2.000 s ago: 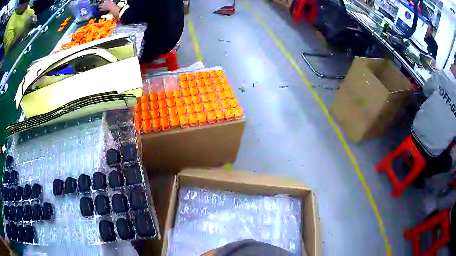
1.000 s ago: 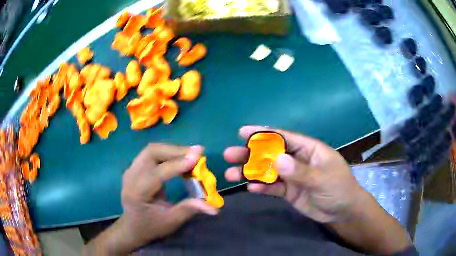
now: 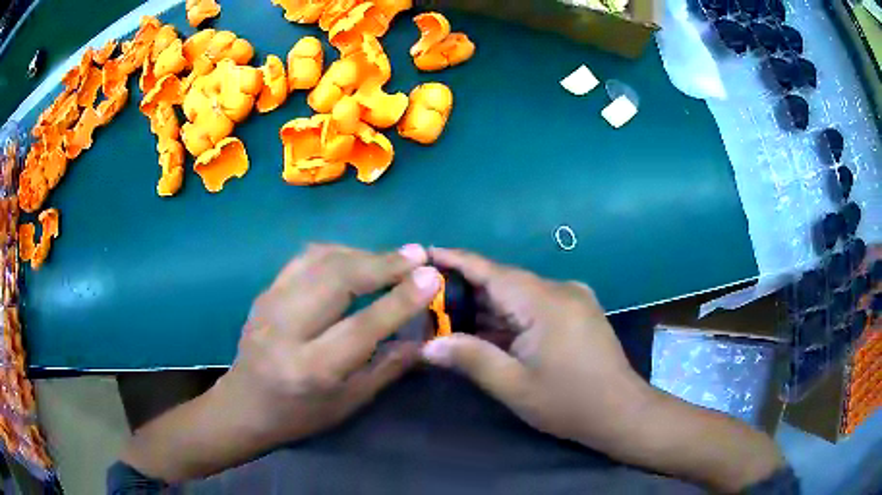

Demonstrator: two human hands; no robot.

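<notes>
My left hand and my right hand meet at the bench's front edge, above my lap. Between their fingertips they hold a small unit: a narrow orange edge faces left and a black cover sits against it on the right. My right hand grips the black side; my left fingertips are on the orange edge. Most of the unit is hidden by the fingers. Loose orange housing shells lie in a heap on the dark green bench.
Two small white squares and a thin pale ring lie on the bench. A cardboard carton stands at the back. Clear trays with black parts are at right, orange parts at far left. A carton with clear trays is below right.
The view turned from the floor and cartons to the bench. My hands, apart a second ago with an orange piece and a black-rimmed orange piece, are now together on one unit.
</notes>
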